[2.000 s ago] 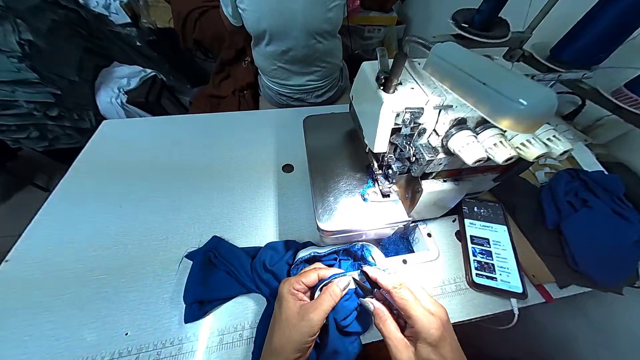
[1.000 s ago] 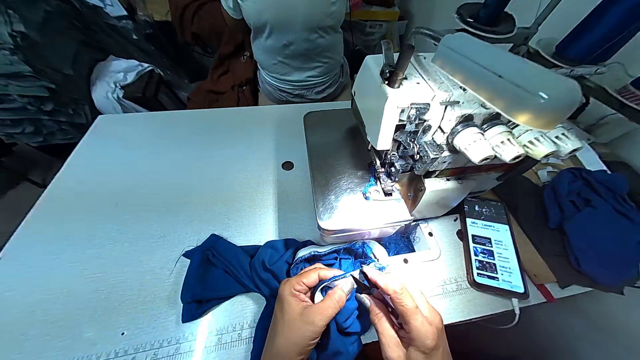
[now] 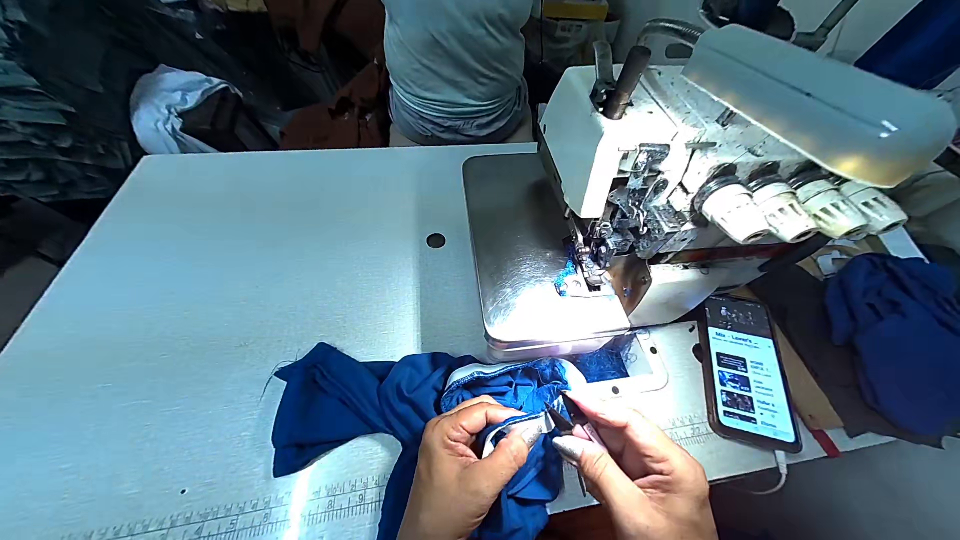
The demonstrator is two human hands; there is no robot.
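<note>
Blue fabric with a white edge band [image 3: 337, 405] lies bunched at the front of the sewing table. My left hand [image 3: 472, 465] pinches its banded seam between thumb and forefinger. In my right hand [image 3: 637, 465] is a small dark pointed tool [image 3: 559, 420], seemingly thread snips, its tips at the seam beside my left thumb. Both hands are just in front of the metal bed plate [image 3: 525, 255] of an overlock sewing machine [image 3: 652, 150]. Blue thread bits cling near the presser foot. Part of the tool is hidden by my right fingers.
A lit smartphone [image 3: 750, 375] with a white cable lies right of my hands. Beyond it is a pile of blue fabric [image 3: 892, 337]. Another person [image 3: 457, 67] sits beyond the table's far edge. White cloth [image 3: 172, 112] and dark fabric heaps are at the far left.
My right hand has shifted slightly and the tool's pointed tips now show more plainly at the seam. My left hand keeps its pinch on the fabric.
</note>
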